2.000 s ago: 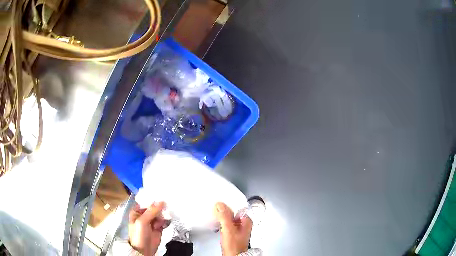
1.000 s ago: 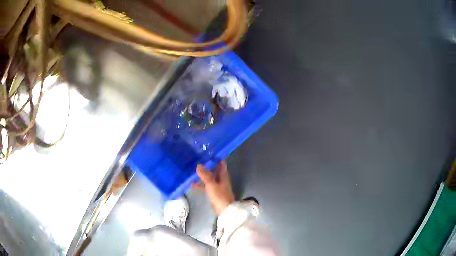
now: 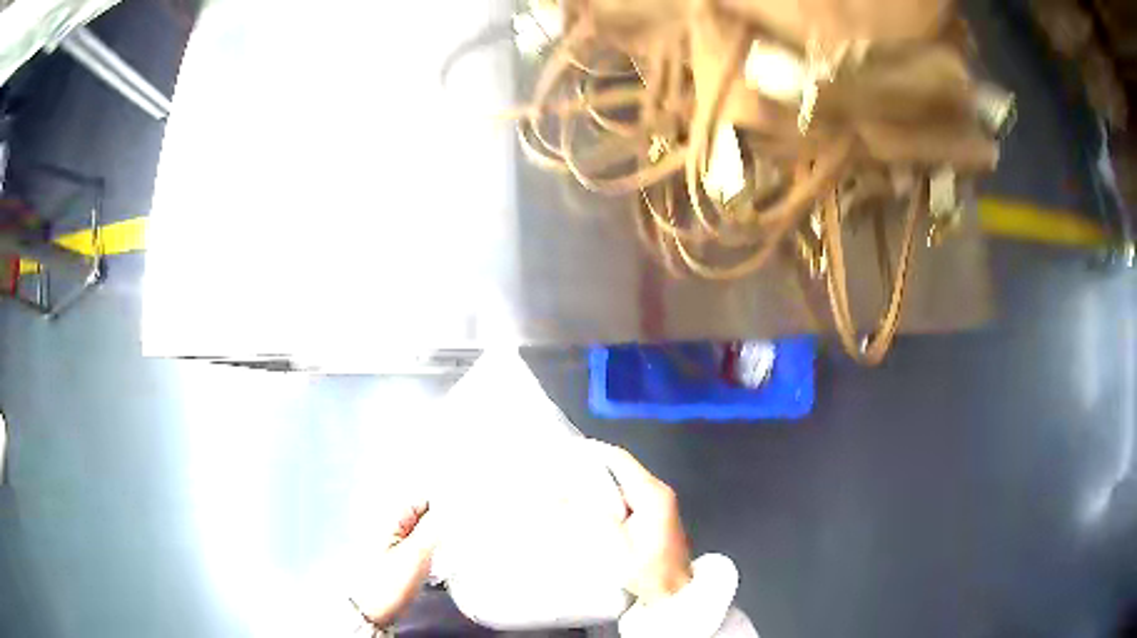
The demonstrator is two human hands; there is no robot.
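Observation:
A white rounded bundle [image 3: 530, 523] is held close to my body, bright and overexposed, with a pointed end towards the table edge. My left hand [image 3: 402, 563] grips its left side, partly washed out by glare. My right hand [image 3: 655, 523] grips its right side, fingers curled around the edge. Whether it is a roll, sheets or a bag cannot be told.
A white-covered table [image 3: 324, 187] lies ahead. Brown bags with looped handles [image 3: 748, 150] are piled on its brownish right part. A blue plastic bin [image 3: 698, 396] shows below the table edge, with small items inside. A metal frame [image 3: 77, 237] stands far left. Yellow lines mark the floor.
The view has swung round, so the table is now ahead and the bin farther off. My right hand has left the bin's rim; both hands now hold the white bundle.

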